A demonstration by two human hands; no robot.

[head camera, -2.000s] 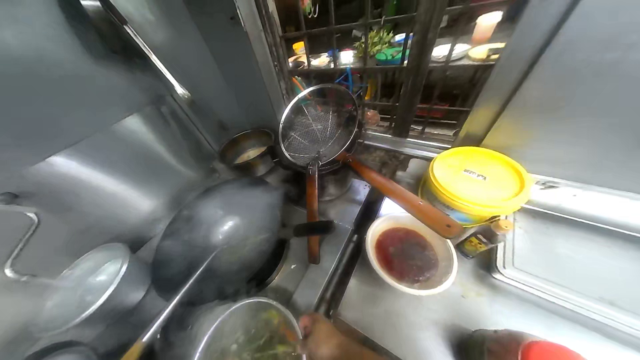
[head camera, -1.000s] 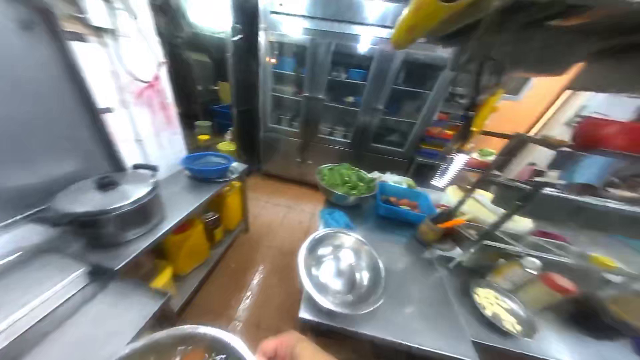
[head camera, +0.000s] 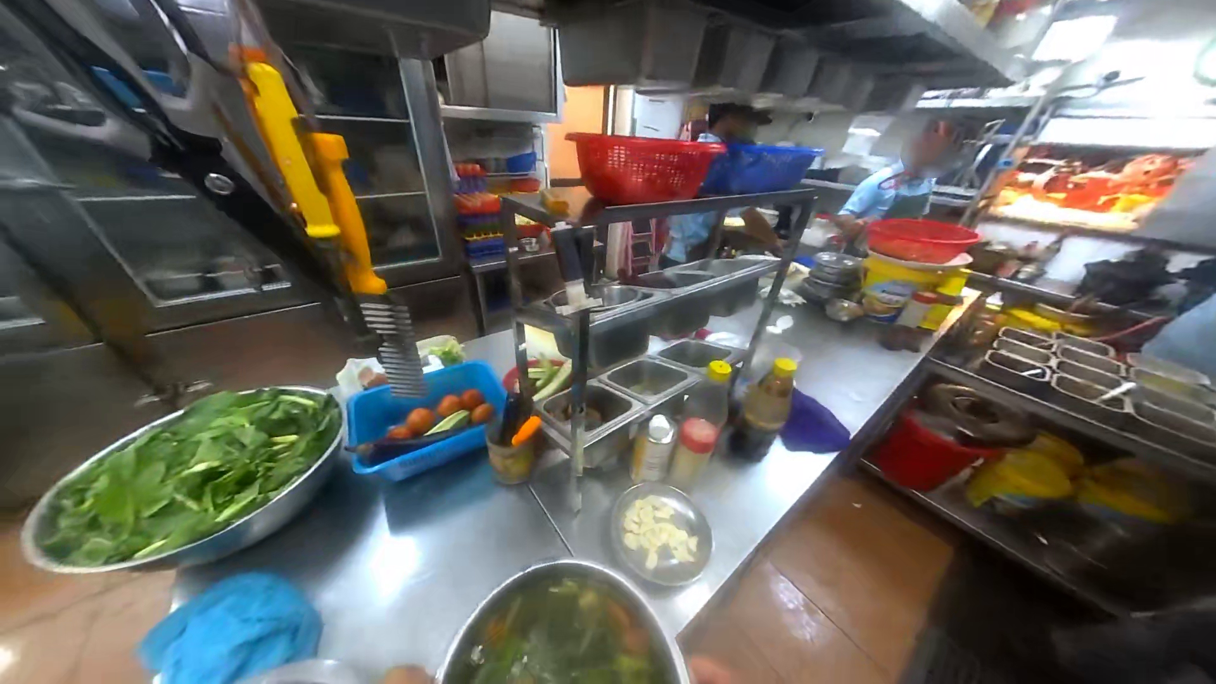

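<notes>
At the bottom of the head view, a round metal bowl [head camera: 567, 619] holds greenish broth with leafy greens and some orange pieces. Fingertips of my left hand [head camera: 407, 675] show at the bowl's left side, and part of my right hand [head camera: 708, 671] is at its right side; both appear to grip it, though most of each hand is out of frame. Beyond the bowl lies a metal plate of pale sliced pieces [head camera: 657, 532]. To the left are a crumpled blue cloth [head camera: 237, 627] and the rim of another metal bowl [head camera: 302, 673].
The steel worktable [head camera: 427, 560] bears a large bowl of leafy greens [head camera: 190, 475], a blue basket [head camera: 427, 467] with tomatoes, bottles [head camera: 765, 404] and a metal rack [head camera: 577, 418]. Scissors and a yellow-handled peeler [head camera: 290, 142] hang close by, upper left. A co-worker [head camera: 888, 190] stands farther back.
The view has swung from the stove to the worktable. The bowl has come along with my hands; its contents and both sides now show more fully.
</notes>
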